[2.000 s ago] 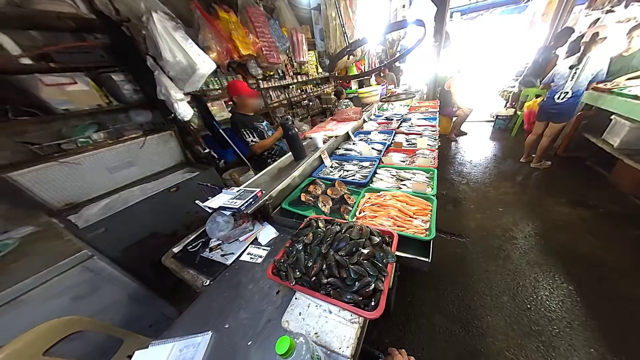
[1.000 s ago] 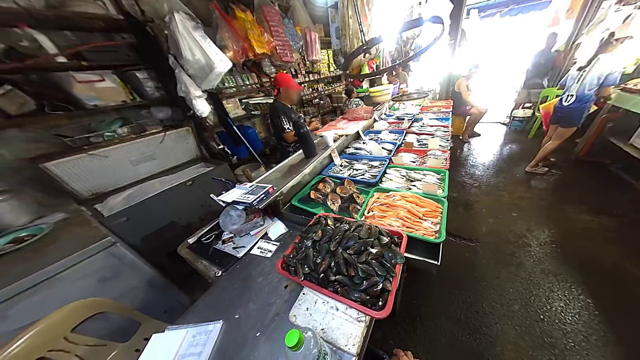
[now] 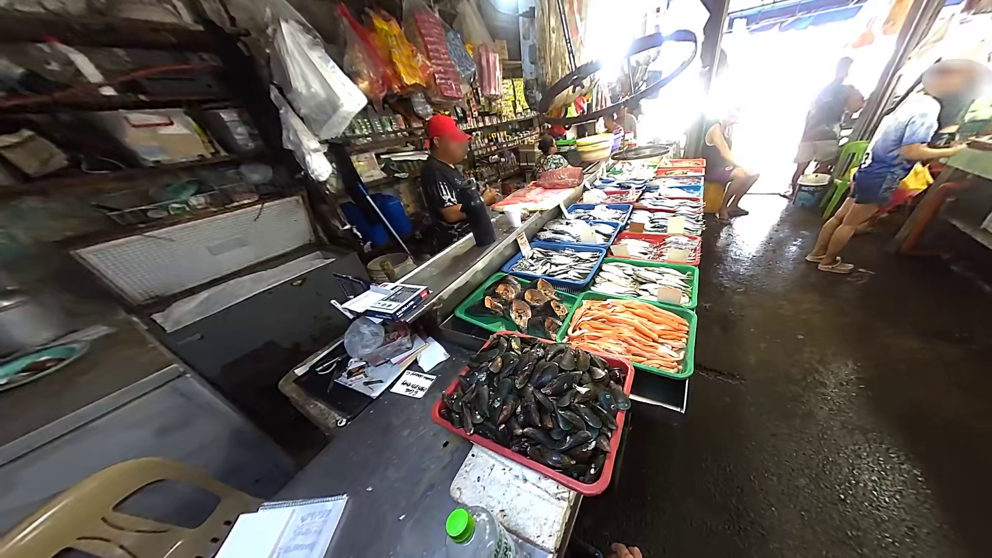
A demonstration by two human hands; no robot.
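At the bottom edge of the head view, a small part of a hand (image 3: 625, 551) shows, right of the table corner; it seems to be my right hand, and its fingers are too cut off to read. My left hand is out of view. Nearest to that hand are a clear plastic bottle with a green cap (image 3: 460, 525) and a white worn slab (image 3: 508, 493). A red tray (image 3: 608, 482) heaped with dark mussels (image 3: 542, 403) rests partly on the slab. Behind it are green trays of orange fish (image 3: 629, 333) and cut fish pieces (image 3: 521, 307).
An open spiral notebook (image 3: 291, 528) lies near a tan plastic chair (image 3: 116, 496). Papers, a boxed calculator (image 3: 397, 301) and scissors lie left of the trays. Fish trays line the counter. A person in a red cap (image 3: 446, 178) stands behind it; others are along the wet aisle (image 3: 775, 387).
The person in the red cap has turned more sideways. On the right, the person in blue shorts has shifted posture, with an arm now out over the opposite table. The view has swung somewhat left.
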